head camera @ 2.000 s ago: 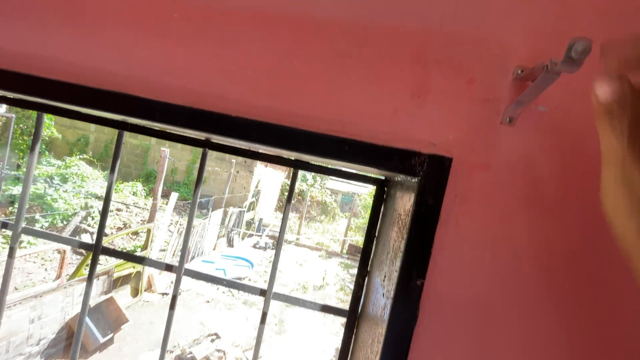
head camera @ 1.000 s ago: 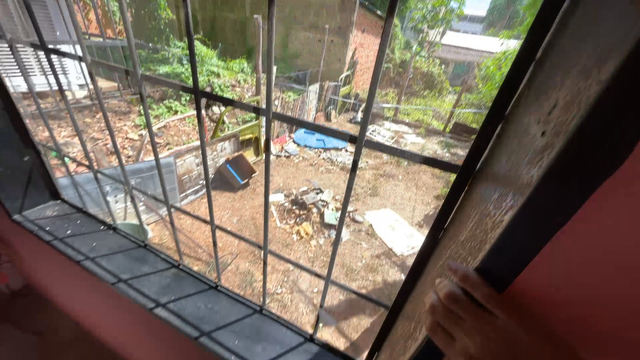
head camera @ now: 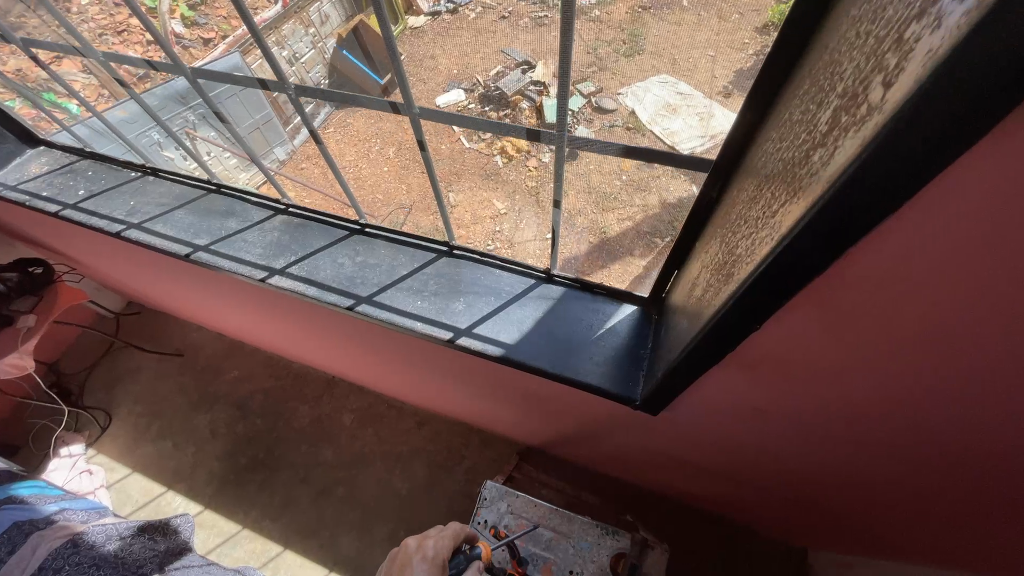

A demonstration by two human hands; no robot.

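At the bottom centre of the head view, one of my hands [head camera: 428, 550] is closed round a screwdriver [head camera: 484, 552] with an orange and black handle; its thin metal shaft points up and right. It looks like my left hand, though the arm is cut off by the frame. Just beside and beneath it is a worn, paint-spotted metal surface [head camera: 552, 532] with an orange-and-black-handled tool [head camera: 512, 552] on it. My other hand is out of view.
A black window sill [head camera: 408, 284] with metal bars [head camera: 564, 120] runs across a red wall [head camera: 864, 376]. Cables [head camera: 60, 408] lie at the far left. Patterned cloth [head camera: 104, 544] is at the bottom left, above the concrete floor [head camera: 296, 408].
The view has swung down from the wall bracket and window to the sill and floor. A hand on the window's right edge a second ago is gone from there; a hand now holds a screwdriver.
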